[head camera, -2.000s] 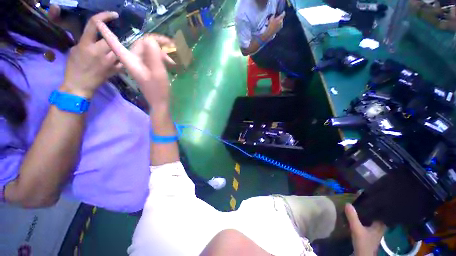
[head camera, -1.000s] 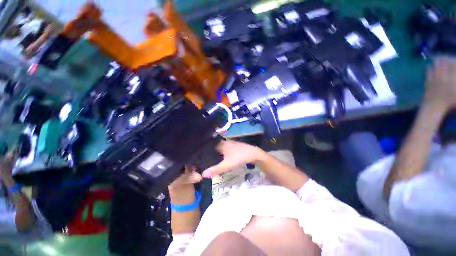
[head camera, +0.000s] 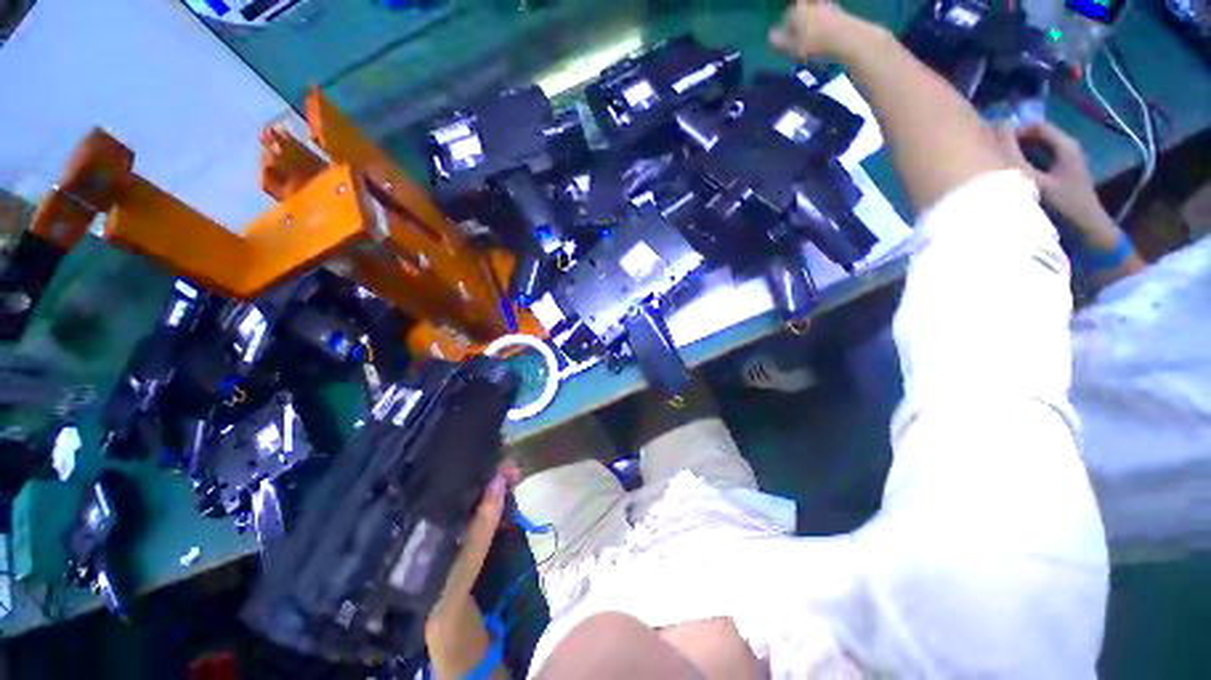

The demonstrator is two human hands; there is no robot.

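Note:
My left hand, with a blue wristband, grips the near edge of a large black boxy unit. The unit is tilted, in front of the bench edge, and hides most of the fingers. It has a pale label. My right arm stretches far out over the bench, and my right hand is small at the top, beyond the black units. Its fingers look bent, and I cannot tell if they hold anything.
An orange fixture stands on the green bench. A white tape ring lies at its base. Several black units lie to its right, some on white paper, and more lie left. Another person's hand is at the right.
My right hand has left the black unit and reached to the far side of the bench. My left hand still holds the unit, now tilted more steeply. The view has shifted.

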